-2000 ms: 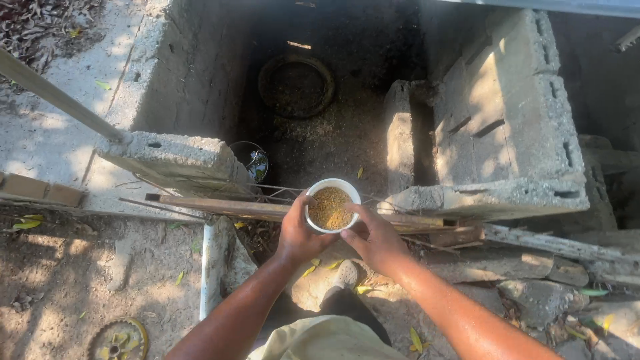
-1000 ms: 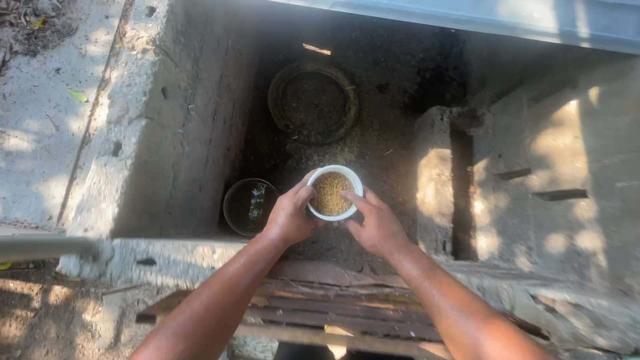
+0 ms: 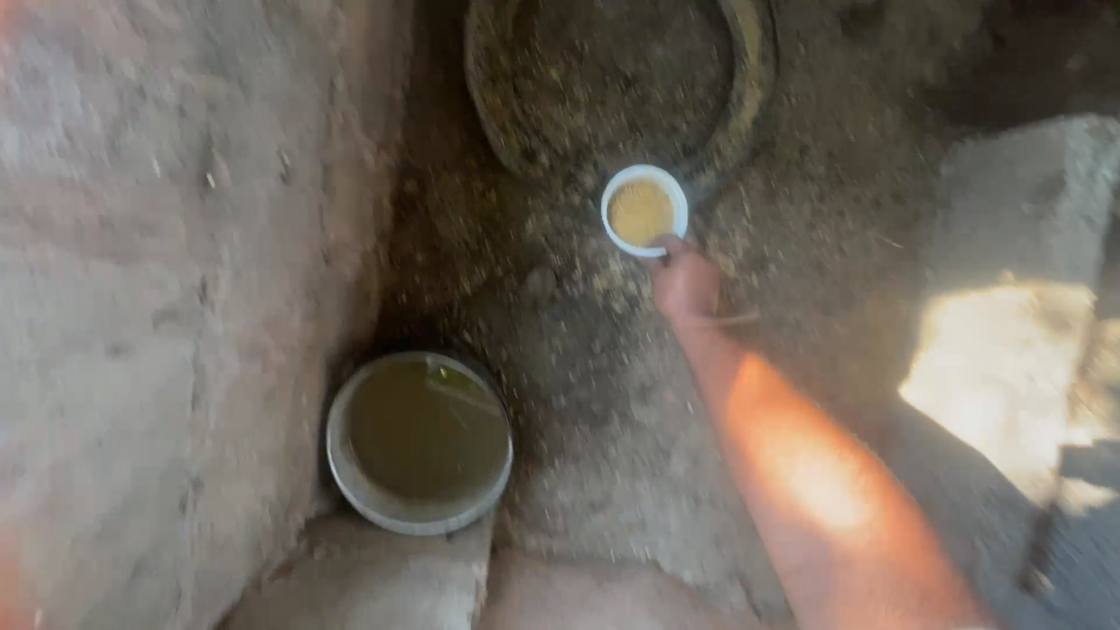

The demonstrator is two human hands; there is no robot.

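Observation:
My right hand grips the near rim of a white round cup filled with yellow-brown grain. The cup is held out over the pen floor, its open top facing up, close to the near edge of a round, tyre-like ring lying on the ground. Left of my forearm stands a round basin of murky, greenish water. My left hand is not in view.
A rough concrete wall rises along the left side. On the right a concrete block stands partly in sunlight. Scattered bits lie on the dirty floor between ring and basin.
Both hands held the cup earlier; now only my right hand does, reaching down into the pen toward the ring. My left hand has left the cup. The view has moved in much closer.

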